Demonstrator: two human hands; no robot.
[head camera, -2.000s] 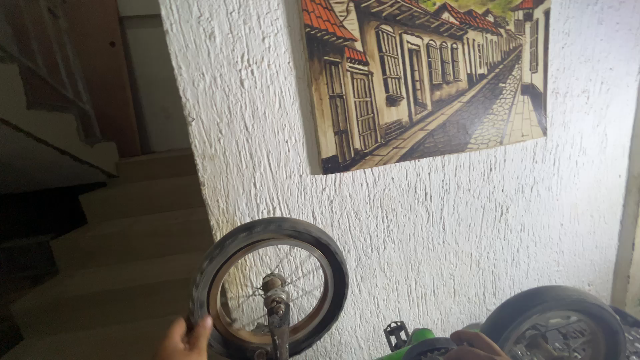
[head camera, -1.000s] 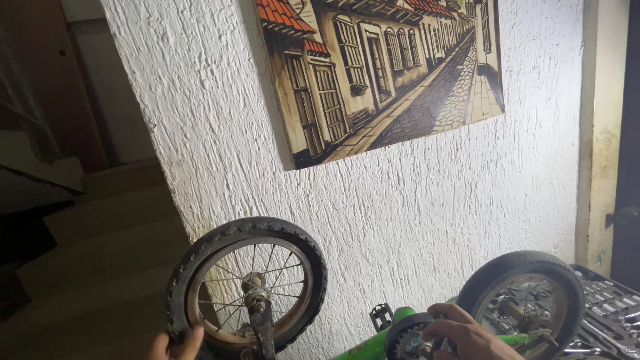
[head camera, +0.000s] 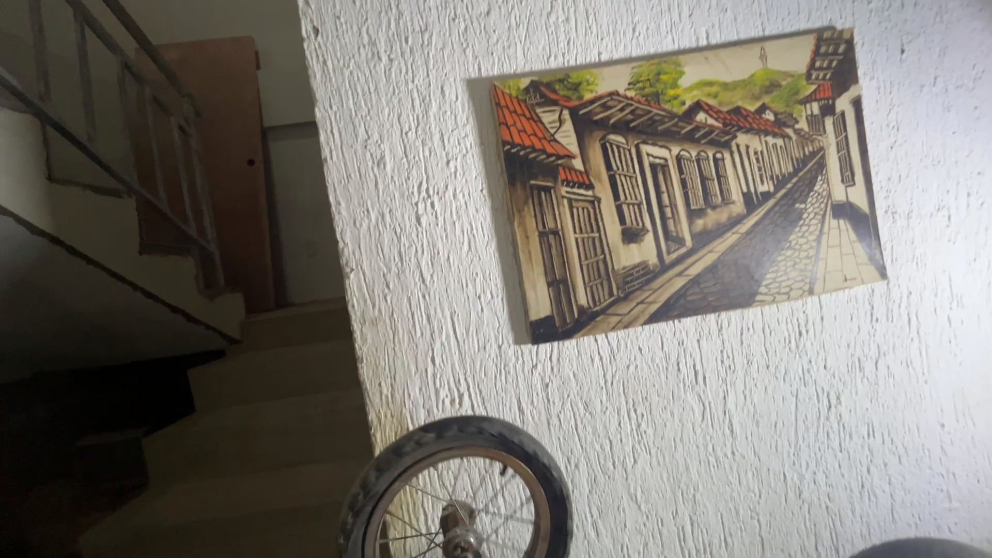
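Neither my left hand nor my right hand shows in the head view now. A small bicycle wheel (head camera: 553, 496) with a black knobby tyre, a rusty rim and thin spokes stands at the bottom, left of centre, its lower part cut off by the frame edge. Its hub (head camera: 460, 530) is greyish and worn. At the bottom right corner only the top of a second dark tyre (head camera: 918, 549) is visible. The green frame and the pedal are out of view.
Behind the wheel rises a rough white textured wall (head camera: 697, 418) with a painting (head camera: 697, 194) of a cobbled street. On the left are dim stairs (head camera: 271, 418), a metal railing (head camera: 108, 170) and a reddish-brown door (head camera: 225, 178).
The view has tilted upward. Both hands, earlier at the left wheel and near the green frame's crank, have left the view, as have the frame and pedal.
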